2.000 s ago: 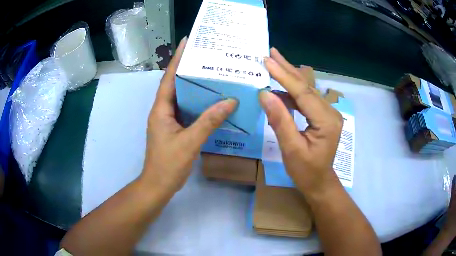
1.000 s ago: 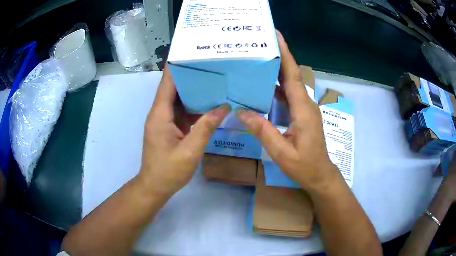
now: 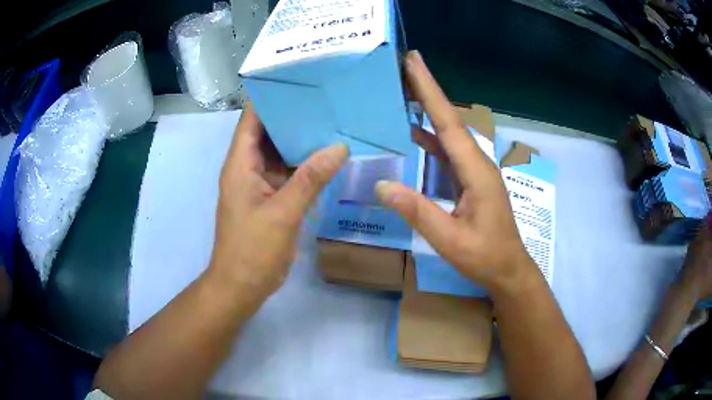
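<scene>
A humidifier box (image 3: 332,101), light blue with a white printed text panel, is held up tilted at the top centre, its closed flap end facing me. The flaps cross with two dark slits. My left hand (image 3: 265,191) grips its left side, thumb on the closed end. My right hand (image 3: 468,207) is at its right side, fingers behind the edge, thumb off the flaps; whether the fingers touch it is hard to tell. Flat carton blanks (image 3: 445,332) lie stacked below on the white-covered table, with blue-white panels and brown flaps showing.
White cylinders in clear bags (image 3: 119,87) and a lumpy plastic bag (image 3: 61,176) are at the left, beside a blue bin edge (image 3: 33,133). A metal post stands behind. More cartons (image 3: 673,180) lie at the right, near another person's arm (image 3: 660,344).
The box has shifted left and tilted. My right thumb has come off the closed end. Both thumbs were on the flaps before. The other person's arm has moved further into view at the right.
</scene>
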